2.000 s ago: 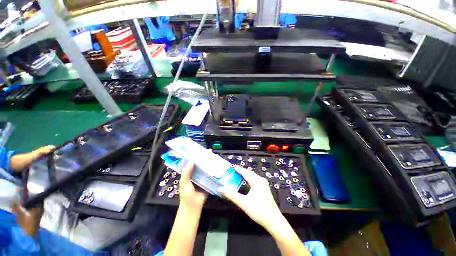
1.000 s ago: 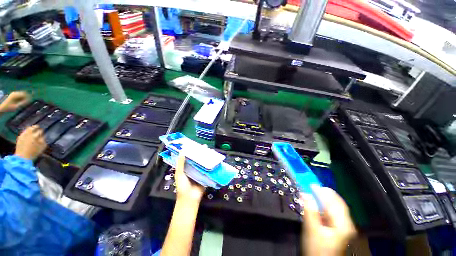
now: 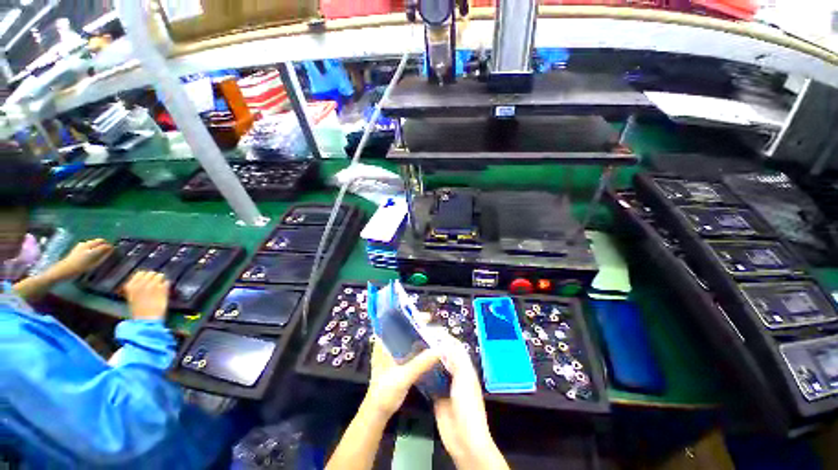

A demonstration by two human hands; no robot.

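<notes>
My left hand point(image 3: 390, 374) and my right hand point(image 3: 457, 378) hold a small bundle of phone-sized sheets or covers point(image 3: 397, 323) upright and tilted over the lens parts tray. The bundle shows light blue and white edges and a dark grey face; my fingers hide its lower part. A bright light-blue film point(image 3: 505, 353) with a darker blue rectangle at its far end lies on the scattered ringed parts in the black lens parts tray point(image 3: 595, 390), right of my hands.
The press fixture point(image 3: 501, 250) stands behind the tray. A sheet stack point(image 3: 384, 225) is left of it; dark blue sheets point(image 3: 630, 344) lie right. Side trays hold dark covers point(image 3: 230, 355) at left and open phone bodies point(image 3: 781, 305) at right. Another person's blue sleeve point(image 3: 69, 367) is at left.
The light-blue film has gone from my right hand onto the lens parts. My right hand has moved left and joined my left on the bundle, which is now upright. The neighbour's tray now lies down.
</notes>
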